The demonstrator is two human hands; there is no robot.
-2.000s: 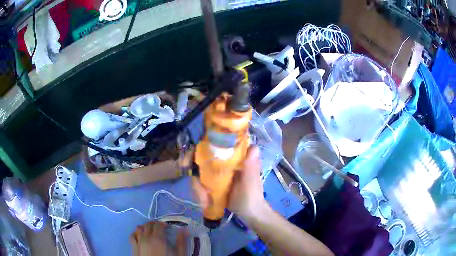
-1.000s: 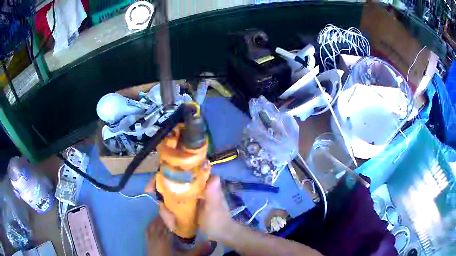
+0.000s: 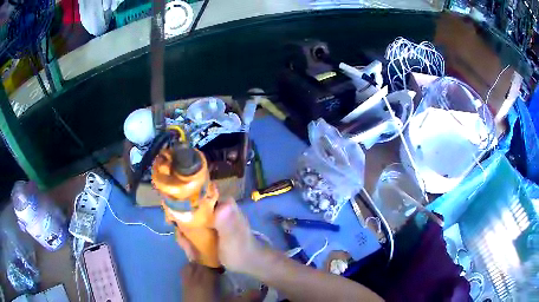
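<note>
An orange electric screwdriver (image 3: pixel 188 203) hangs from a dark strap, tilted, its lower end near the mat's front. My right hand (image 3: pixel 231 236) is wrapped around its body. My left hand (image 3: pixel 201 284) is low at the bottom edge, below the screwdriver, partly hidden by it and cut off. A pale round unit lies by my left hand, mostly hidden and blurred, so I cannot tell how the fingers hold it. The screwdriver's bit is hidden.
A blue mat (image 3: pixel 142 256) bears side cutters (image 3: pixel 310 223), a yellow-and-black screwdriver (image 3: pixel 273 190) and a parts bag (image 3: pixel 331 171). A parts box (image 3: pixel 156 194) stands behind. A power strip (image 3: pixel 90 206) and smartphone (image 3: pixel 102 274) lie left. A clear tub (image 3: pixel 395 194) is right.
The camera view has shifted, so the bench items sit further right. The electric screwdriver and my right hand have moved left in view. My left hand has moved lower and is more hidden.
</note>
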